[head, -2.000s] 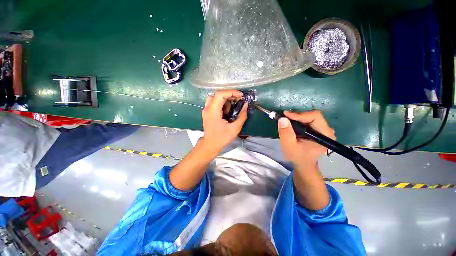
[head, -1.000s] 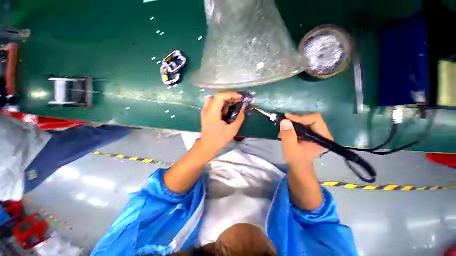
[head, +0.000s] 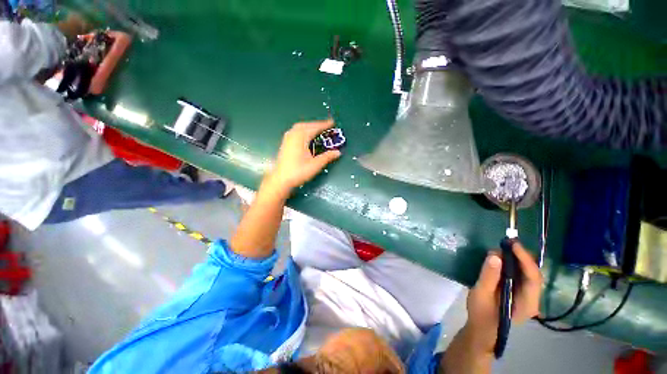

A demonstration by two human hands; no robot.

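Note:
My left hand [head: 301, 157] is above the mat left of the hood, thumb and fingers around a small dark and silver device assembly [head: 331, 139]. Whether the separate frame seen earlier is among what it holds, I cannot tell. My right hand [head: 505, 288] holds the soldering iron [head: 506, 292] by its black handle, upright in the picture. The iron's tip is at the lower edge of the round tin of silvery shavings [head: 506, 181]. The solder wire [head: 245, 148] runs from the spool on its stand [head: 196, 126] toward my left hand.
The translucent fume hood [head: 431, 139] and its ribbed duct [head: 523, 66] stand over the bench. The blue soldering station [head: 596, 215] is at the right, a thin metal rod [head: 545, 212] beside it. A white paper slip [head: 331, 66] lies at the back. Another person's sleeve [head: 29, 55] is at the left.
The view has shifted and turned. My right hand has moved the iron away from my left hand to the tin. My left hand has moved left of the hood, where the loose frames lay.

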